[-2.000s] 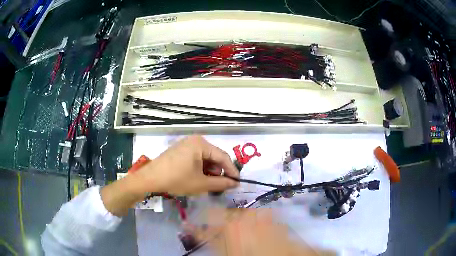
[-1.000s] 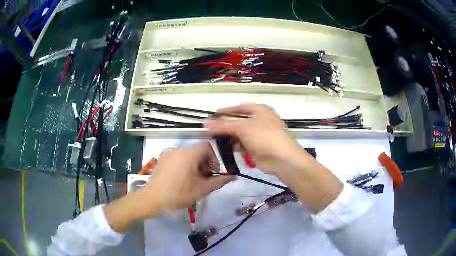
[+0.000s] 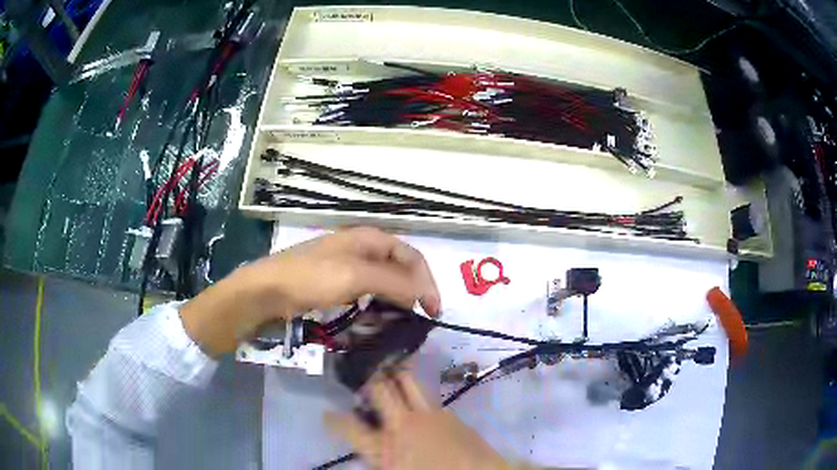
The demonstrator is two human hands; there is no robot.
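My left hand (image 3: 344,275) is closed around the wire harness (image 3: 496,332), left of centre on the white sheet. My right hand (image 3: 418,427) is below it, blurred, with its fingers at the lower edge of the black tape (image 3: 381,353). The tape is a broad dark shape between both hands; where it meets the wires is hidden. A white connector housing (image 3: 307,356) with red and black wires lies left of the tape. The harness runs right to a dark connector cluster (image 3: 642,372). A small black block (image 3: 583,280) stands on a short branch.
A red ring-shaped piece (image 3: 485,275) lies on the sheet, below the cream tray (image 3: 514,225). The tray holds red and black leads (image 3: 496,103) and black cables (image 3: 440,202). An orange handle (image 3: 728,319) is at the right edge. More harnesses (image 3: 170,207) lie on plastic at left.
My right hand has moved from above my left hand to below it, at the black tape. The view has shifted slightly. The red piece and black block are uncovered again.
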